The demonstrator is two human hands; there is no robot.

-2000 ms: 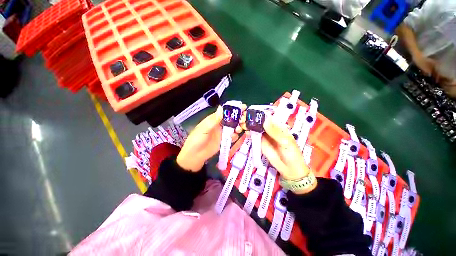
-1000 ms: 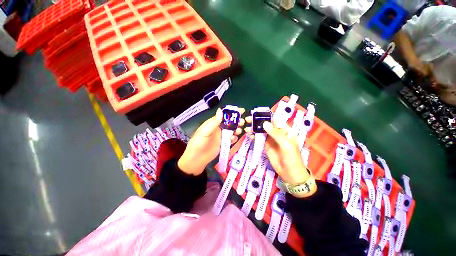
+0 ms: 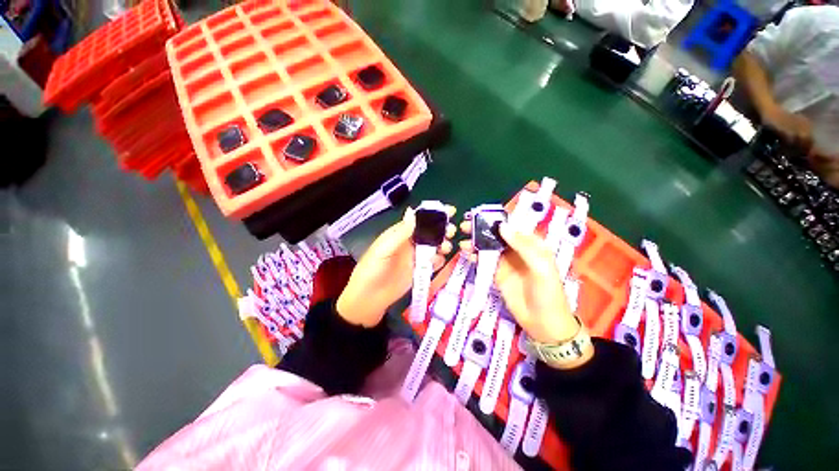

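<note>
My left hand [image 3: 382, 267] holds a smartwatch [image 3: 430, 227] upright, its screen dark and its pale lilac strap hanging down. My right hand [image 3: 532, 276] holds a second smartwatch [image 3: 487, 229] beside it, screen mostly dark with a pale glare, the thumb at its right edge. The two watches are close together but apart. Below and right, an orange-red work tray [image 3: 598, 292] bears many lilac-strapped watches, several face down with dark round sensors showing. The fingers behind the held watches are partly hidden.
An upper-left orange tray [image 3: 317, 136] on a black base holds several black squares. One watch [image 3: 394, 190] lies beside it. Stacked red trays [image 3: 138, 120] stand far left. A watch pile [image 3: 285, 287] lies low left. A person's arm [image 3: 768, 97] is at upper right over black parts.
Both held screens showed coloured or white figures before; now both look dark. The right thumb has moved to the watch's edge. Both hands stay in nearly the same place.
</note>
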